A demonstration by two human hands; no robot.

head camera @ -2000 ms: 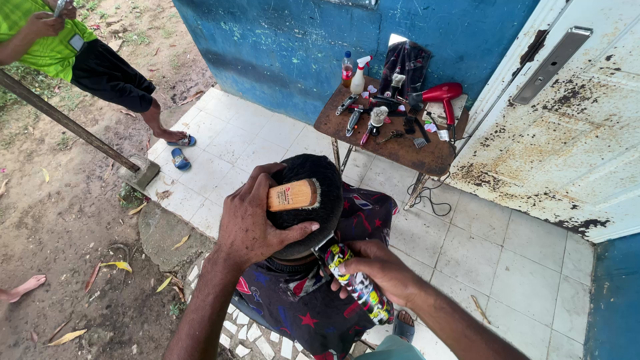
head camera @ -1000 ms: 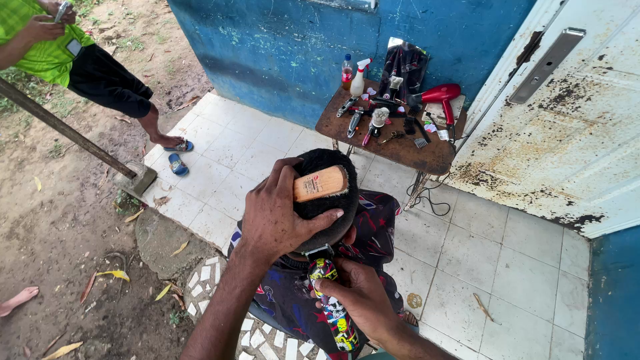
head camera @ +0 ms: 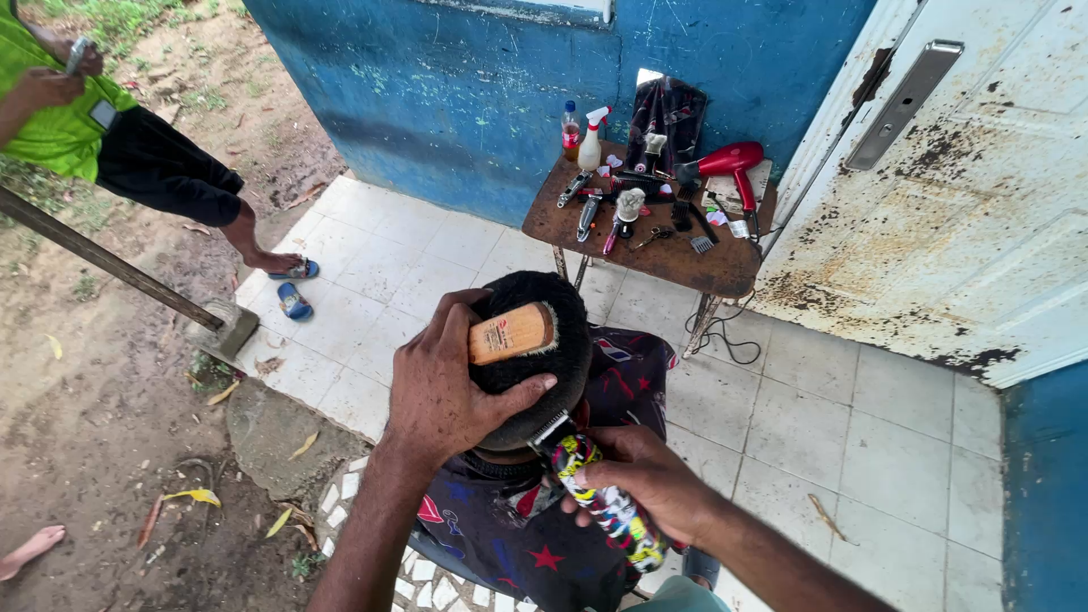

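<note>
A seated person's head of short dark hair (head camera: 527,293) is at the centre, above a dark patterned barber's cape (head camera: 544,552). My left hand (head camera: 446,382) rests on the head, its fingers around one end of a wooden-backed bristle brush (head camera: 510,333) lying on the hair; its thumb presses on the side of the head. My right hand (head camera: 637,476) is closed around a hair clipper (head camera: 608,501) with a multicoloured body. The clipper's blade touches or nearly touches the lower hair near my left thumb.
A small brown table (head camera: 705,263) by the blue wall holds a red hair dryer (head camera: 731,166), a spray bottle (head camera: 591,140), clippers (head camera: 588,217), brushes and combs. A rusty white door (head camera: 960,212) is at right. A person in a green shirt (head camera: 51,127) stands at left beside a wooden post (head camera: 110,255).
The clipper has swung from pointing nearly straight up to a slant, its blade now on the hair to the right of my left thumb. My left hand still holds the brush on the head.
</note>
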